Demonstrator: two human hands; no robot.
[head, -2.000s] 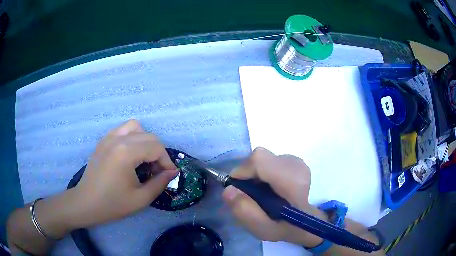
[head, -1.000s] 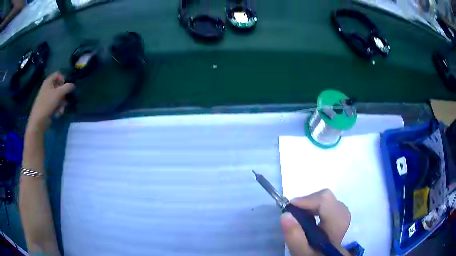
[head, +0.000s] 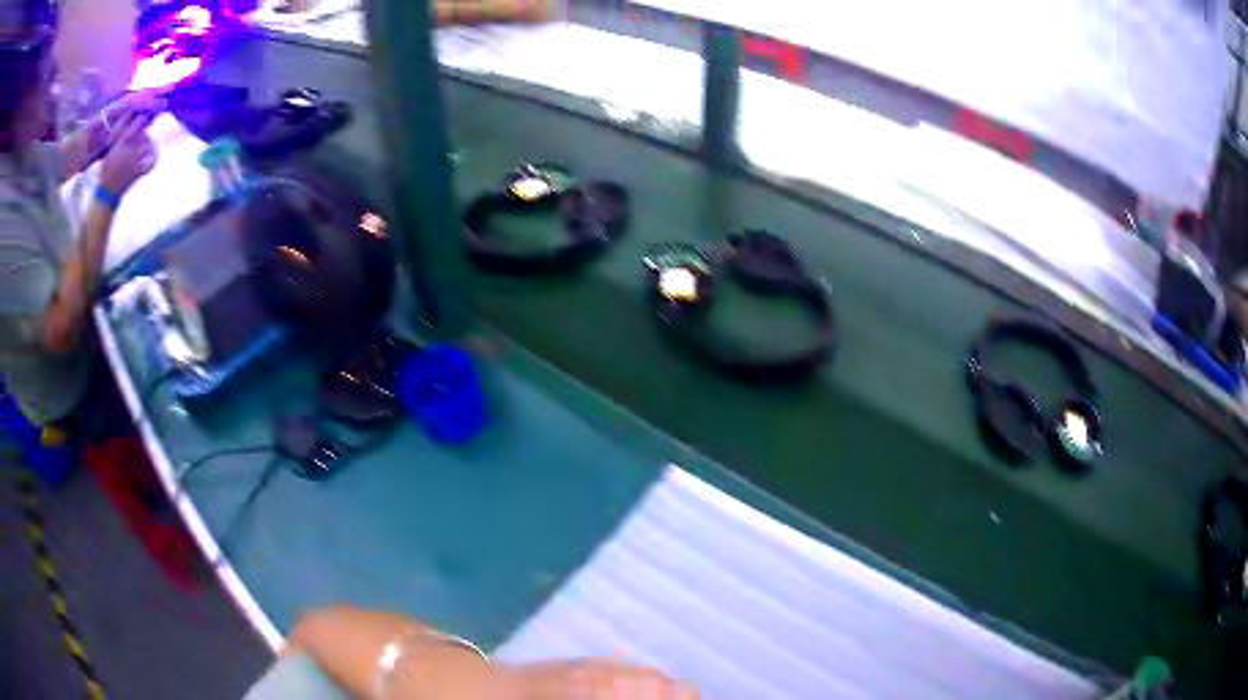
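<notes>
My left hand (head: pixel 595 680) is at the bottom edge, blurred and partly cut off, with a bracelet on its wrist. Its fingers do not show clearly, and I cannot tell if it holds anything. It is over the near left part of the white foam sheet (head: pixel 767 595). My right hand and the soldering iron are not in view. Several black headphones lie on the dark green belt; one (head: pixel 753 367) is in the middle with a bright spot in one cup, another (head: pixel 548 260) is farther left. A green bit of the solder spool (head: pixel 1151 674) shows at the bottom right.
A blue cup (head: pixel 445 394) stands on the green bench (head: pixel 548 479), beside a black fan (head: pixel 322 260) and dark items with cords. A blue tray (head: pixel 233 369) is behind them. A green post (head: pixel 411 164) rises at the belt's edge. Another person (head: pixel 48 274) is at the far left.
The view has swung left and up. My left hand has left the headphones on the belt and is now at the bottom edge. My right hand with the iron has gone out of view.
</notes>
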